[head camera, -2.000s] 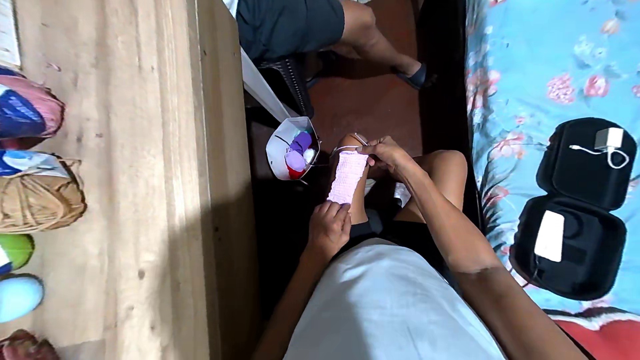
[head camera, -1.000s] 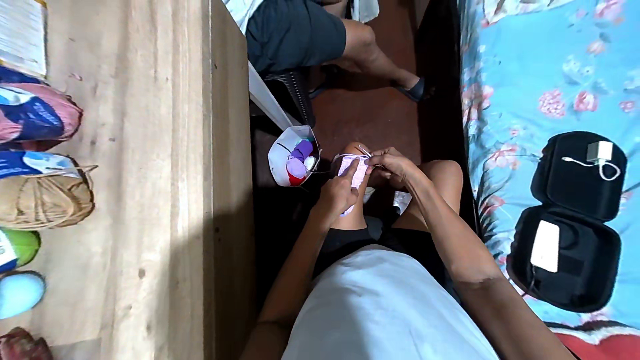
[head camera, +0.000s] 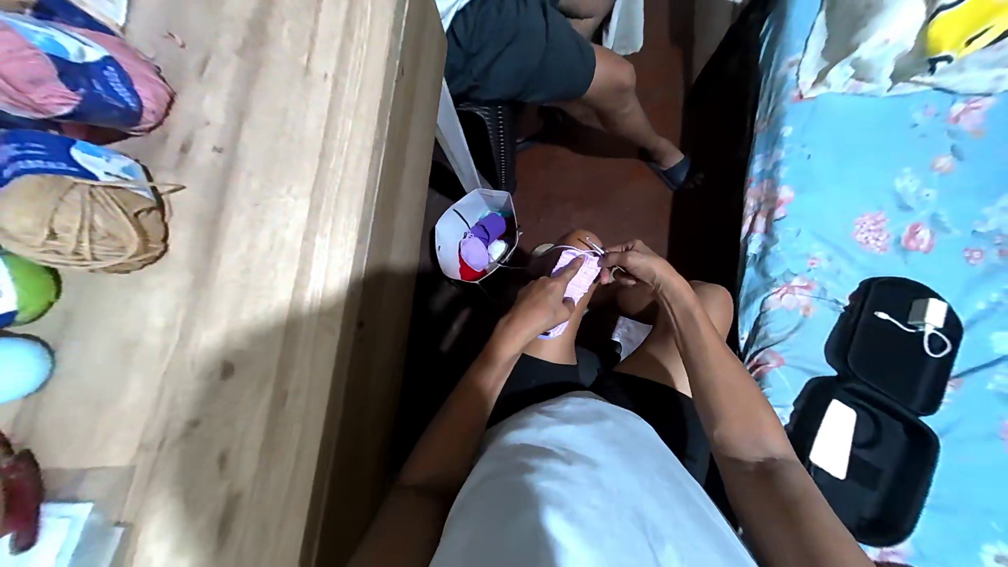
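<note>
A piece of pink crochet or knitted fabric (head camera: 581, 277) lies over my bare thigh near the knee. My left hand (head camera: 543, 305) grips it from the left, index finger laid along its face. At its upper right edge, my right hand (head camera: 630, 264) pinches a thin light tool, which looks like a crochet hook (head camera: 592, 246); its tip is too small to make out. A strand of yarn loops from the fabric's top toward a white bag or container (head camera: 453, 232), which stands to the left and holds purple yarn (head camera: 487, 228), with red and white items beside it.
A wooden table (head camera: 260, 236) runs along the left, bearing pink yarn (head camera: 146, 90), tan yarn (head camera: 87, 224) and other balls. Ahead sits another person in dark shorts (head camera: 520, 51). On the right, a bed with a blue floral sheet (head camera: 850, 189) holds an unzipped black case (head camera: 886, 512).
Two seconds ago the pink fabric was spread flat, with my left hand at its lower end. My left hand has moved up along it, and its index finger now lies on the fabric.
</note>
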